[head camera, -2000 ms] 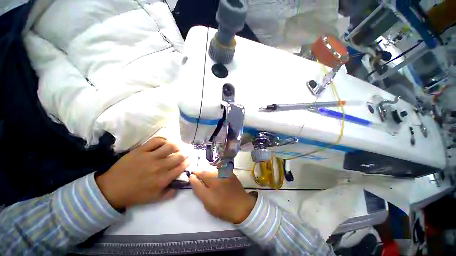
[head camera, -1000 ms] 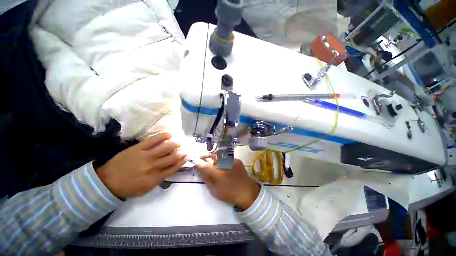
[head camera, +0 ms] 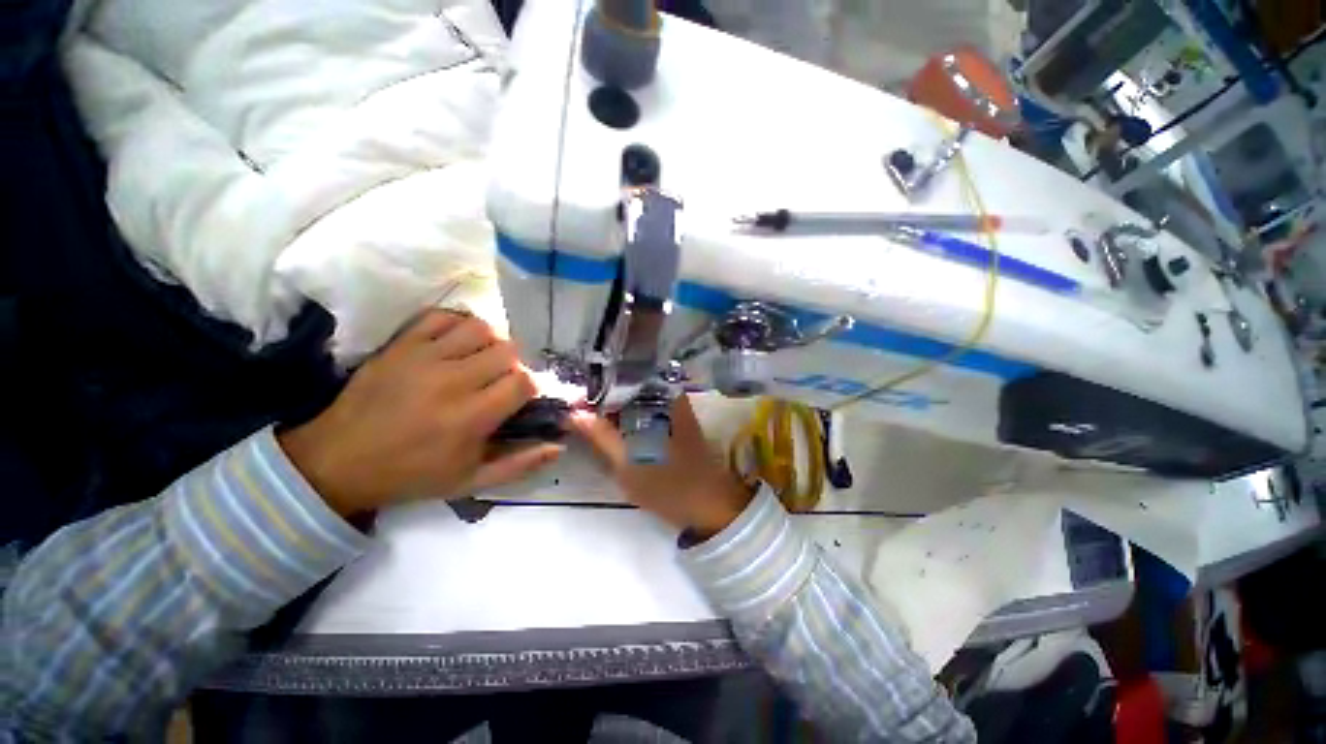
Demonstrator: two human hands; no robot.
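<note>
A puffy white quilted lining (head camera: 364, 218) lies left of the white sewing machine head (head camera: 814, 175). Dark shell fabric (head camera: 73, 305) lies along its left and lower edge. My left hand (head camera: 422, 414) holds a small dark piece of fabric (head camera: 535, 422) at the lit needle area, thumb below it and fingers on top. My right hand (head camera: 669, 465) lies just right of the needle, its fingertips at the dark piece and partly hidden by the machine's metal parts. Whether it grips the fabric cannot be told. The needle tip is lost in glare.
Yellow-handled scissors (head camera: 785, 454) lie right of my right hand. A silver pen (head camera: 858, 224) and a blue pen (head camera: 996, 262) lie on the machine head. A red-brown round item (head camera: 966, 90) is behind it. Off-white flat pieces (head camera: 945, 581) lie at the right. The ruler-marked table edge (head camera: 480, 666) runs in front.
The view has shifted, so the machine sits higher in it. A dark folded piece now shows between my left thumb and fingers at the needle. My right hand stays close beside the needle.
</note>
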